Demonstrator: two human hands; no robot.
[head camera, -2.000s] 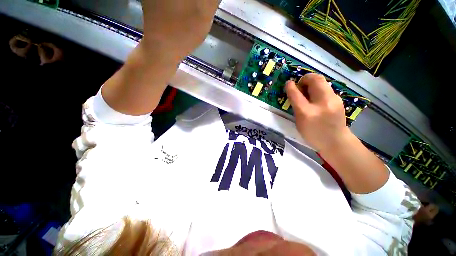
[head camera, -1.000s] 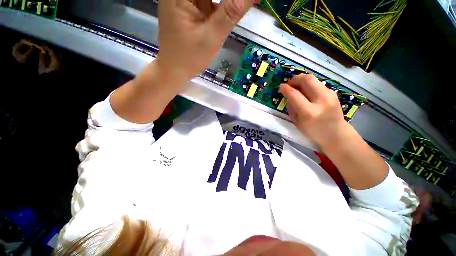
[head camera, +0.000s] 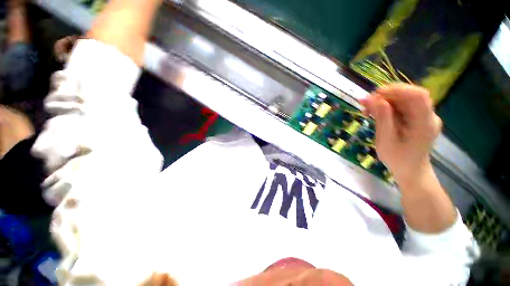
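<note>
A green circuit board panel (head camera: 337, 124) with pale yellow blocks and small round cans lies in the metal rail track. My right hand (head camera: 405, 120) is raised over the panel's right part and the far rail, fingers bent together. A fan of thin yellow-green wires (head camera: 379, 72) sticks out above its fingers and appears held in it; the grip itself is hidden by the fingers. My left hand is cut off by the top edge; only the forearm shows at the upper left.
A black tray (head camera: 428, 42) with blurred yellow wires along its edges stands beyond the rail (head camera: 302, 53) at the upper right. Another green panel (head camera: 482, 223) is at the far right. A metal clip (head camera: 275, 104) sits beside the panel's left end. Parts of another person show at the left edge.
My right hand has lifted off the panel and moved right, with wires now visible above it. My left hand has gone out past the top edge. The whole view has shifted and blurred.
</note>
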